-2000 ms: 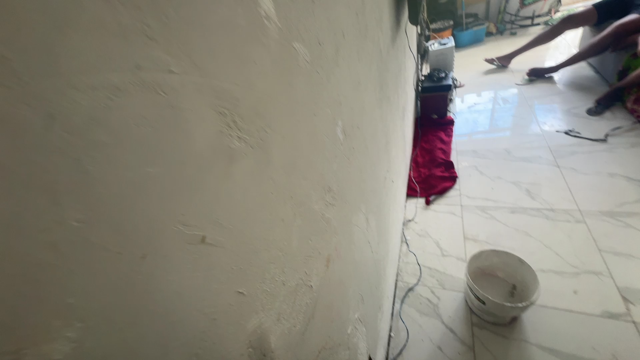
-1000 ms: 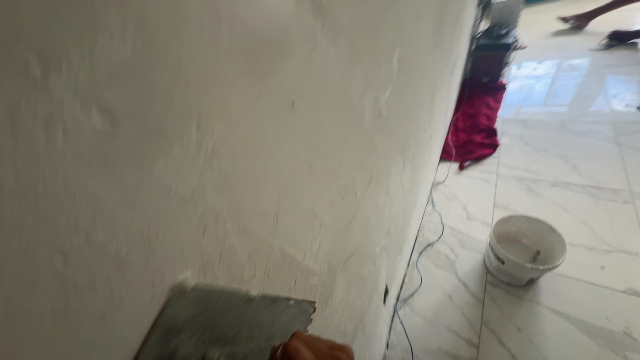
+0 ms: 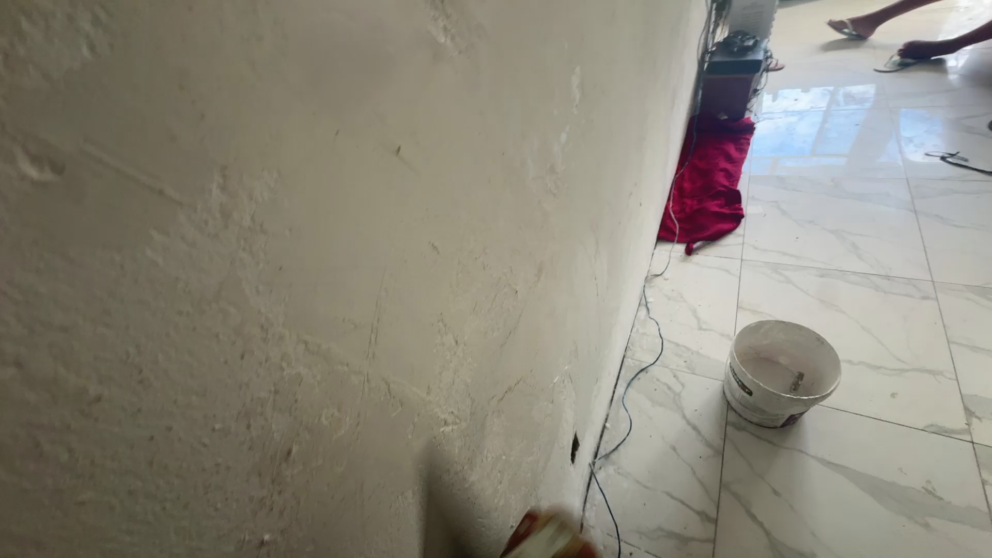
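The rough plastered wall [image 3: 349,256] fills the left and middle of the view, with ridges, scratches and pitted patches. At the bottom edge, blurred and partly cut off, my right hand [image 3: 549,536] is closed on a broad-bladed scraper. The scraper's grey blade [image 3: 448,508] points up along the wall, edge-on and smeared by motion; whether it touches the wall I cannot tell. My left hand is out of view. A white plastic bucket [image 3: 783,372], with whitish residue inside, stands on the tiled floor to the right of the wall.
A thin cable [image 3: 659,341] runs along the wall's foot. Farther back, a red cloth [image 3: 709,182] lies on the marbled tiles [image 3: 845,310] in front of a dark box [image 3: 728,85]. Another person's sandalled feet [image 3: 922,50] are at the upper right.
Two seconds ago no hand showed. One second ago the scraper's broad face lay flat toward the view at the wall; now it is turned edge-on and sits farther right.
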